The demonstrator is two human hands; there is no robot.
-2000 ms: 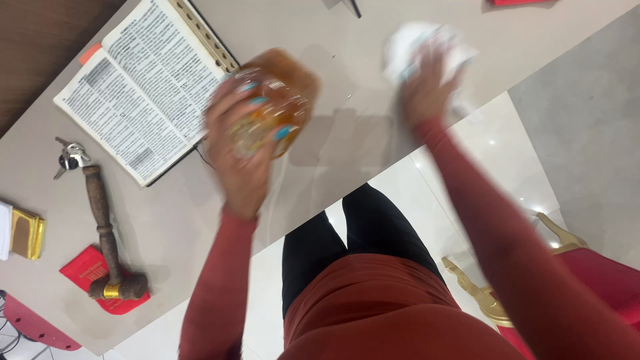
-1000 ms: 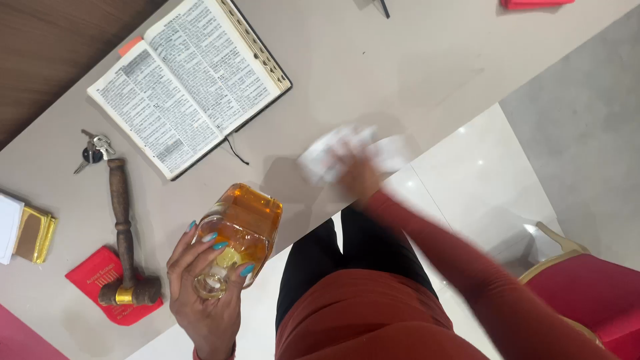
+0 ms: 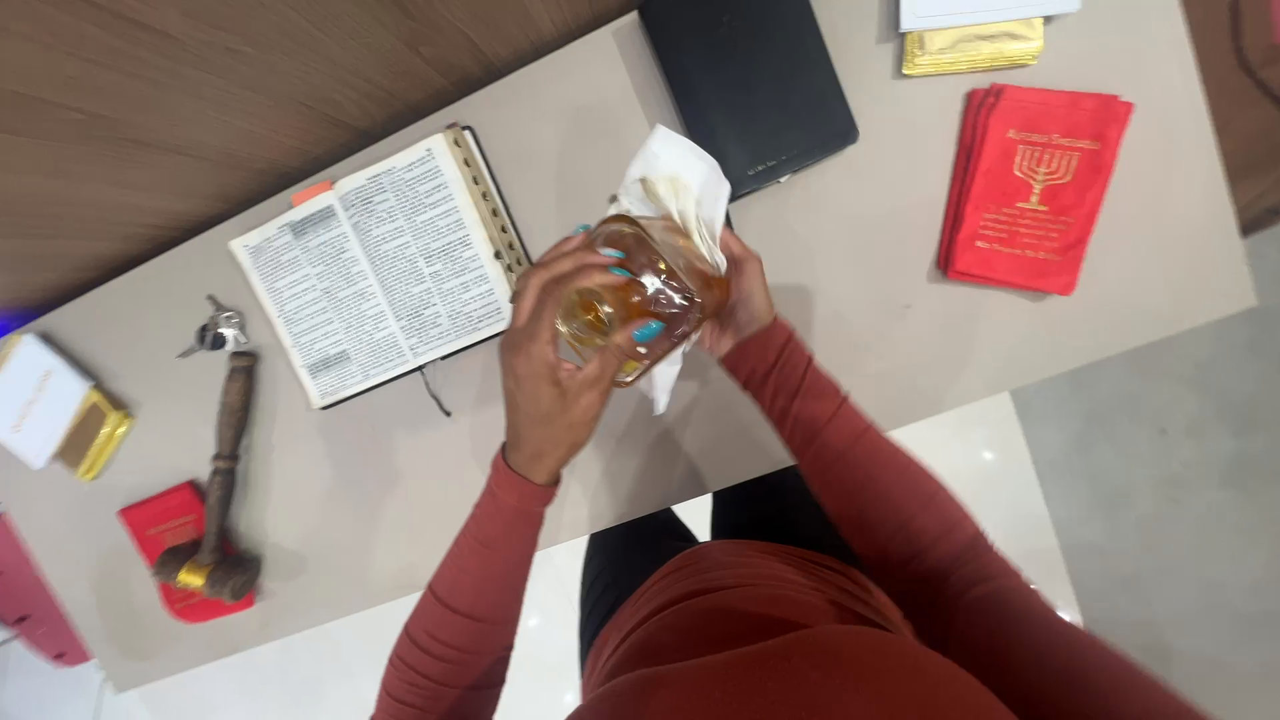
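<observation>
My left hand (image 3: 560,350) grips a clear glass bottle (image 3: 660,290) with amber liquid, held above the table. My right hand (image 3: 742,295) presses a white cloth or paper wipe (image 3: 680,180) against the bottle's far right side; its fingers are largely hidden behind the glass and wipe. Left of the bottle lies an open book (image 3: 380,260) with thumb-index notches and a ribbon marker. Beyond the wipe is a closed black book or folder (image 3: 750,90).
On the beige table (image 3: 350,500) lie keys (image 3: 222,328), a wooden gavel (image 3: 228,440) on a red pouch (image 3: 165,520), stacked red printed pouches (image 3: 1040,190), and gold packets with white cards at the left (image 3: 100,435) and upper right (image 3: 975,48). The table's near edge runs by my body.
The white wipe in my right hand was on the table surface and now lies against the bottle. The view has shifted, bringing the black book and stacked red pouches in.
</observation>
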